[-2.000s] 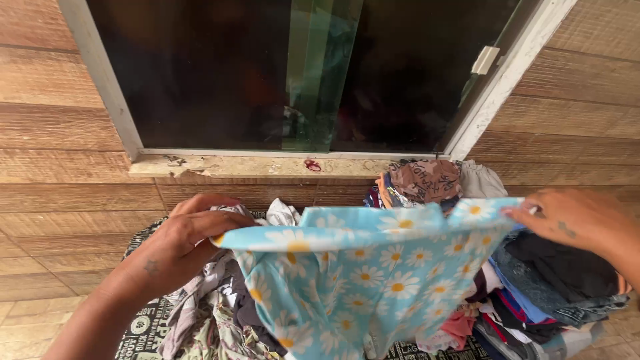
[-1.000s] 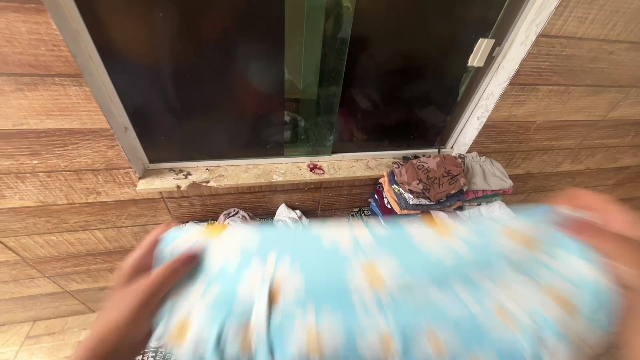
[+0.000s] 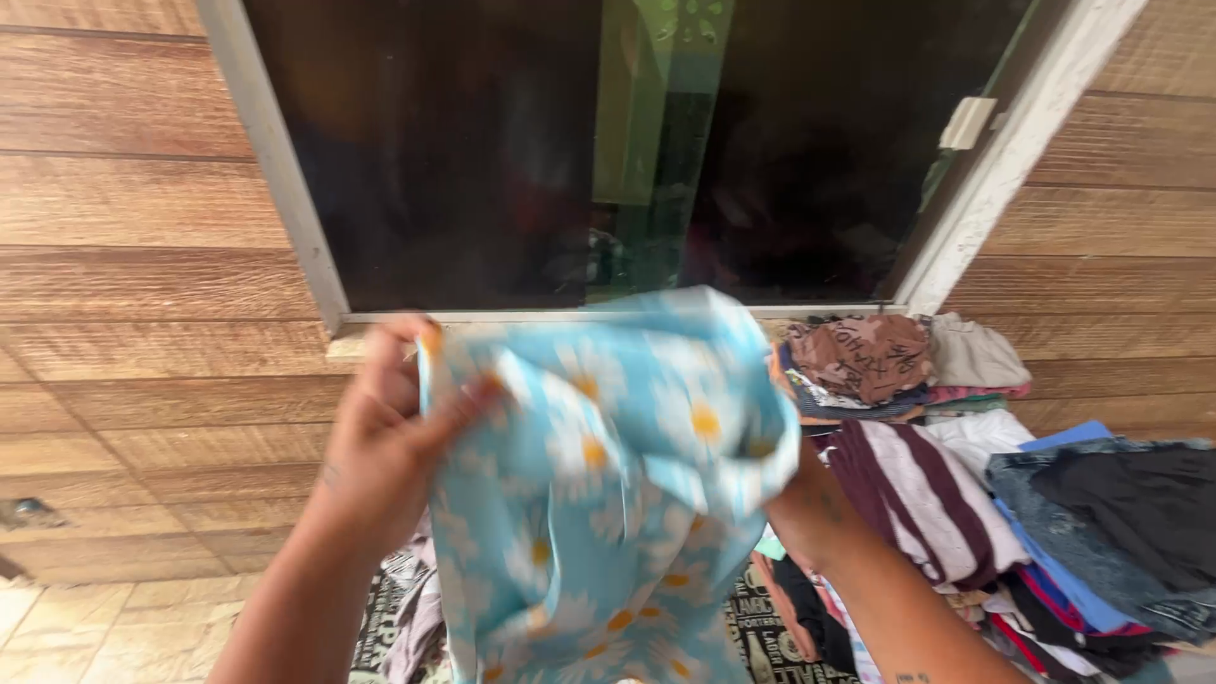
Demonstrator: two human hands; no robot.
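Observation:
A light blue cloth garment with a white and yellow daisy print (image 3: 608, 494) hangs in front of me, blurred by motion. My left hand (image 3: 399, 427) grips its upper left edge between thumb and fingers. My right hand (image 3: 803, 484) is at its upper right, mostly hidden behind or inside the fabric, whose edge curls around it; the fingers cannot be seen. Folds run down the middle of the garment, and its lower end leaves the frame.
Folded clothes (image 3: 860, 361) are stacked near the sill. To the right lie a maroon-and-white striped garment (image 3: 921, 503) and a pile with denim (image 3: 1035, 513). Crumpled clothes (image 3: 413, 608) rest on a black printed cloth (image 3: 755, 617). A window (image 3: 456, 171) and wood-look wall stand behind.
The garment was stretched wide between my hands; now my hands are closer together, and it hangs narrower and bunched at the top right.

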